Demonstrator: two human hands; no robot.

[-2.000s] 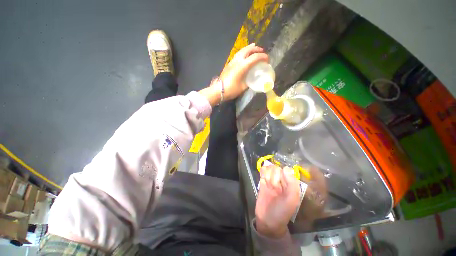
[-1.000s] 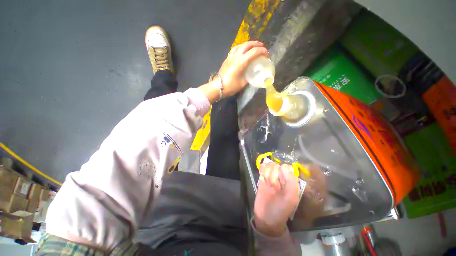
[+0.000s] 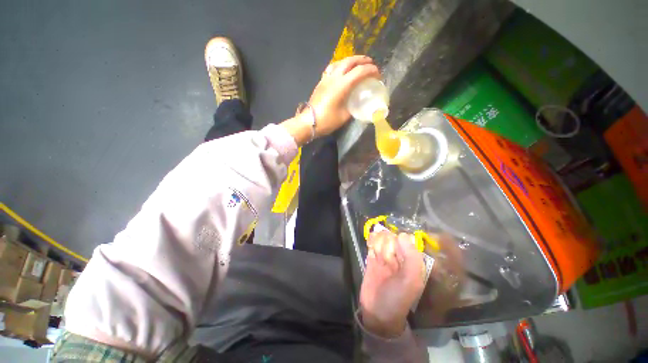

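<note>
My left hand (image 3: 339, 96) is closed around a translucent glue bottle (image 3: 367, 99). A thick stream of yellow adhesive (image 3: 383, 130) joins the bottle's mouth and the can's pale spout (image 3: 412, 152). The large metal adhesive can (image 3: 469, 234) is tilted, with its silver top towards me and its orange side (image 3: 522, 191) at the right. My right hand (image 3: 392, 275) is shut on the yellow can handle (image 3: 428, 242) on that top. The bottle's inside fill level cannot be told.
Behind the can are a green container (image 3: 490, 106) and other green and orange ones. A yellow-marked edge (image 3: 362, 28) runs beside the bottle hand. A shoe (image 3: 224, 67) stands on the grey floor (image 3: 128, 92). Cardboard boxes (image 3: 28, 276) are at the lower left. Small cans (image 3: 477, 344) show below.
The can has tipped slightly and its spout sits a little higher in view. The left hand and bottle have shifted slightly upward. The adhesive stream continues, and both grips are unchanged.
</note>
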